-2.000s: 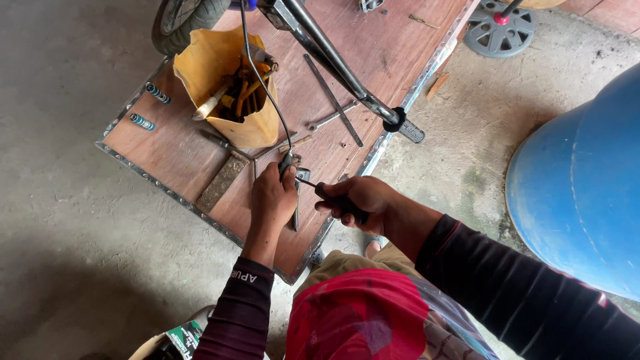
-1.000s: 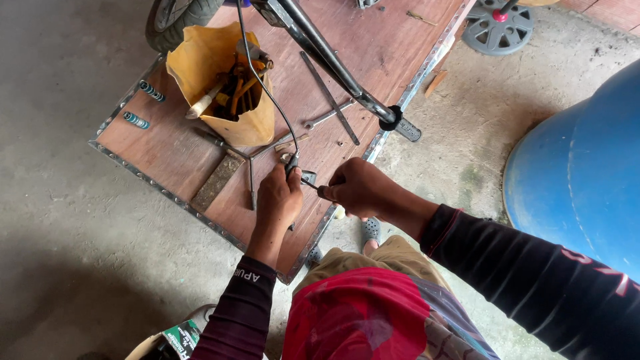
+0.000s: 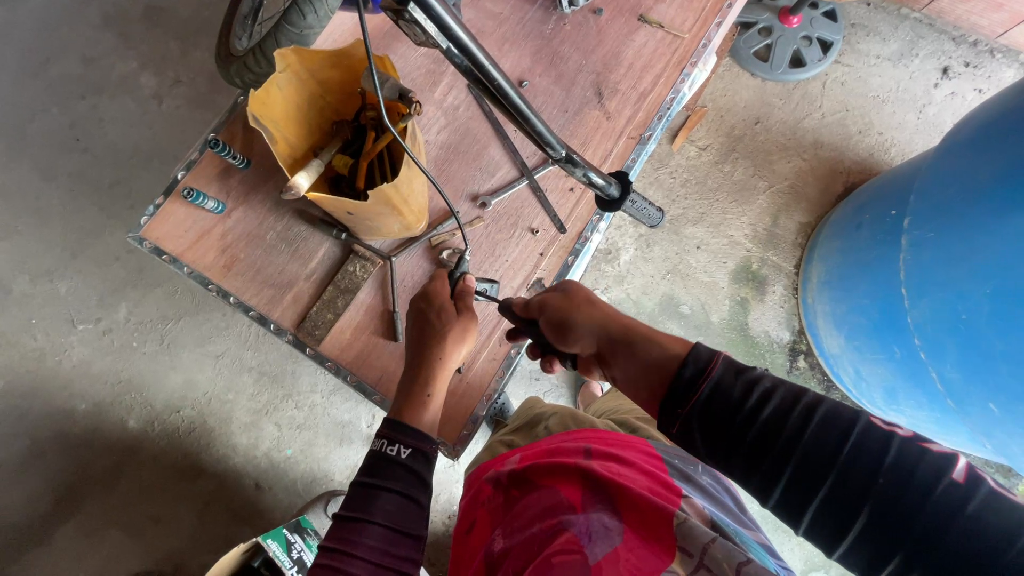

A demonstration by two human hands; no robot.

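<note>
My left hand (image 3: pixel 442 320) is closed around a black lever part (image 3: pixel 458 270), where a black cable (image 3: pixel 400 138) comes in from above. In my right hand (image 3: pixel 572 324) is a black-handled screwdriver (image 3: pixel 534 332), its shaft pointing left at the part by my left fingers. A small dark metal bracket (image 3: pixel 486 288) shows between the two hands; where the screwdriver's tip meets the part is hard to see. Just left of my left hand lies a three-way socket wrench (image 3: pixel 394 280). Above the hands are a combination wrench (image 3: pixel 512 188) and a flat metal bar (image 3: pixel 520 164) on the wooden board (image 3: pixel 264 264).
A cut yellow container (image 3: pixel 384 216) of tools stands on the board beside two small springs (image 3: pixel 204 200). Black handlebars (image 3: pixel 512 96) with a grip (image 3: pixel 642 210) cross above; a tyre (image 3: pixel 280 48) is behind. A blue barrel (image 3: pixel 920 280) stands right, an open box (image 3: pixel 288 548) at lower left.
My right hand has shifted its hold on the screwdriver: one second ago it was nearer my left hand with the handle mostly covered, and now more of the handle shows.
</note>
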